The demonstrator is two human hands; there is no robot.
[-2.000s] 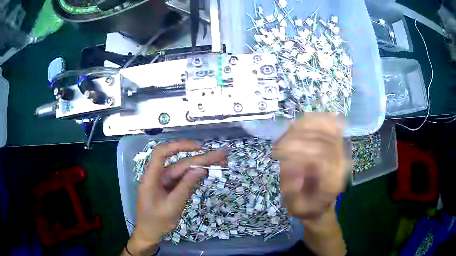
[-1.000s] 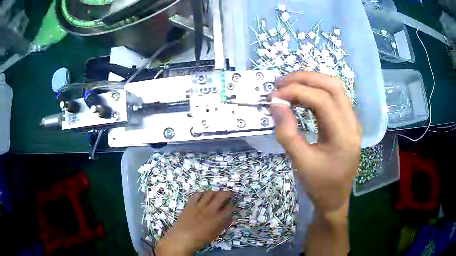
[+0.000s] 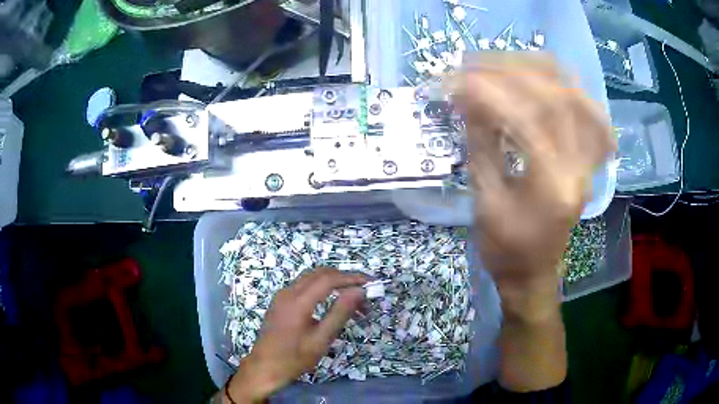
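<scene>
My left hand [image 3: 303,325] is over the lower tub [image 3: 206,300], which is densely filled with white-headed, thin-legged parts. Its thumb and forefinger are around one leaded component [image 3: 374,291], white head outward. My right hand [image 3: 536,150] is blurred, over the upper tub [image 3: 579,47] just right of the fixture's right end; whether it holds anything cannot be told. The assembly fixture [image 3: 252,185] is a long silver-white plate with screws. A clear cover plate [image 3: 333,110] and a green spot [image 3: 363,110] show at its nest. No fingers touch the nest.
The dark bowl feeder [image 3: 197,39] is at the back left, with a pale feed track [image 3: 357,47] running to the nest. The pneumatic cylinder [image 3: 162,146] is at the fixture's left end. A small-parts bin [image 3: 619,264] and clear boxes [image 3: 650,146] are at the right. Red frames [image 3: 98,316] show below the bench.
My right hand has moved from the fixture's right end, where it held a part, right and up over the upper tub. My left hand now has a part at its fingertips. The view has shifted slightly.
</scene>
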